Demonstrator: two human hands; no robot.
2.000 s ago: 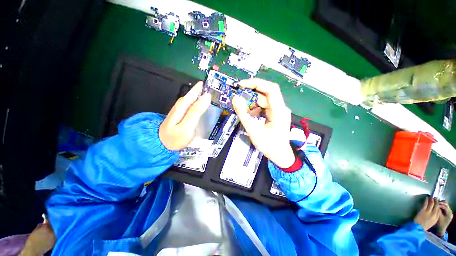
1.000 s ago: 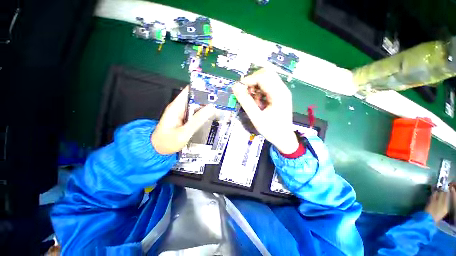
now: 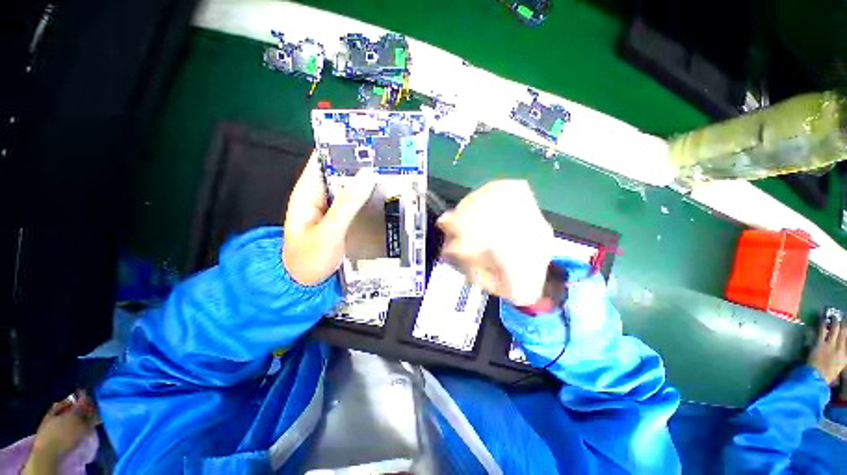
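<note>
A phone housing (image 3: 406, 223) is held upright over the tray, its silvery inner side facing me. A blue mainboard (image 3: 367, 148) with dark shields and a green patch lies at its top end. My left hand (image 3: 325, 218) grips the housing's left edge, thumb on its face near the board. My right hand (image 3: 497, 243) is blurred at the right of the housing, fingers curled; a thin dark tool seems to stick out towards the housing, but I cannot tell clearly. Under my hands is the black tray (image 3: 399, 336) with another housing (image 3: 449, 311) in a pocket.
Loose mainboards (image 3: 373, 57) lie on and beside the white strip (image 3: 604, 144) beyond the tray, with another board (image 3: 541, 118) further right. A yellow-taped pole (image 3: 762, 148) and a red bin (image 3: 769, 274) stand at right. Other people's hands show at lower left (image 3: 65, 431) and right (image 3: 829, 351).
The housing now faces me fully, with the mainboard flat at its top end. My right hand has moved away from the board, down and to the right. Another person's hand has appeared at lower left.
</note>
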